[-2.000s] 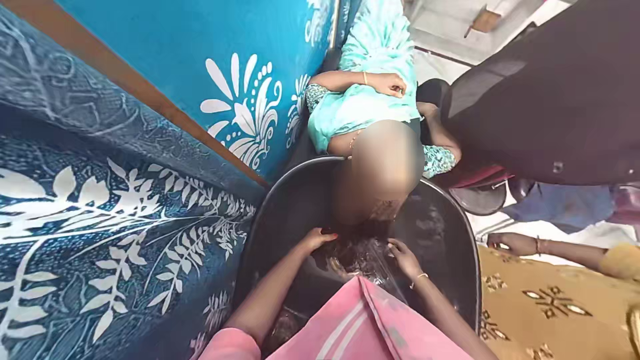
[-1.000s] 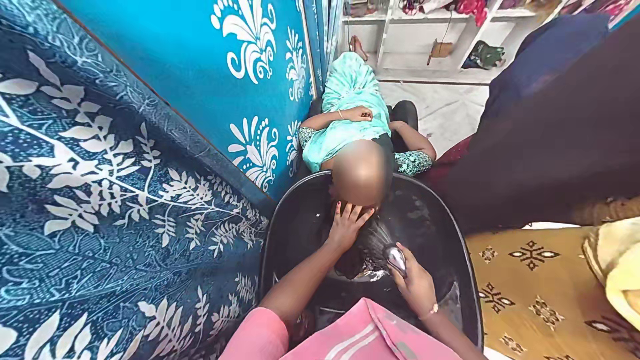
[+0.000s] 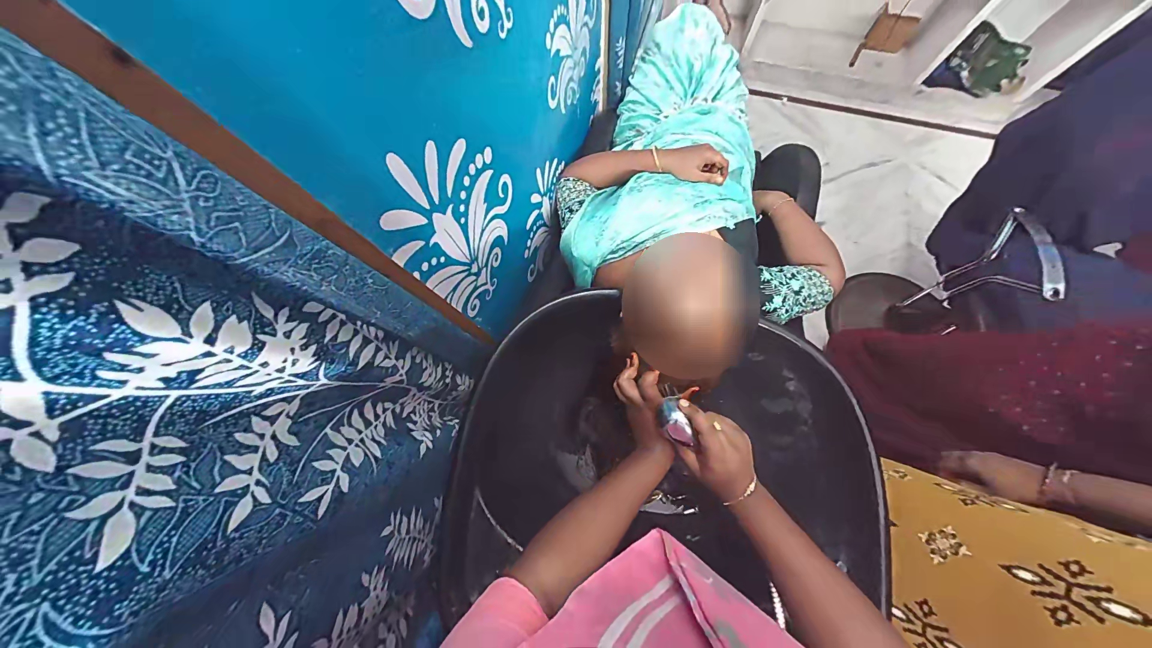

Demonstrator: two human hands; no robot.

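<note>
A black wash basin (image 3: 810, 441) takes up the lower middle of the view, with the head of a reclining person (image 3: 688, 306) over its far rim. My left hand (image 3: 643, 405) is at the person's hair, fingers bent and partly spread. In my right hand (image 3: 720, 450) is a small spray head (image 3: 677, 423), its face toward the hair, close beside my left fingers. The spray head's lower part and hose are mostly hidden; a pale beaded length shows below my right forearm. A wet, shiny patch lies on the basin floor.
A blue curtain with white leaves (image 3: 225, 387) and a blue patterned panel (image 3: 297, 108) run along the left. At right are a yellow patterned cloth (image 3: 1008, 576), another person's forearm (image 3: 1026, 481), dark red and navy cloth, and a metal-framed stool (image 3: 882, 301). White shelves (image 3: 828, 54) stand behind.
Two seconds ago both my hands were at the hair without a visible spray head; one second ago it was in my right hand. Since then, my right hand has moved up beside my left hand.
</note>
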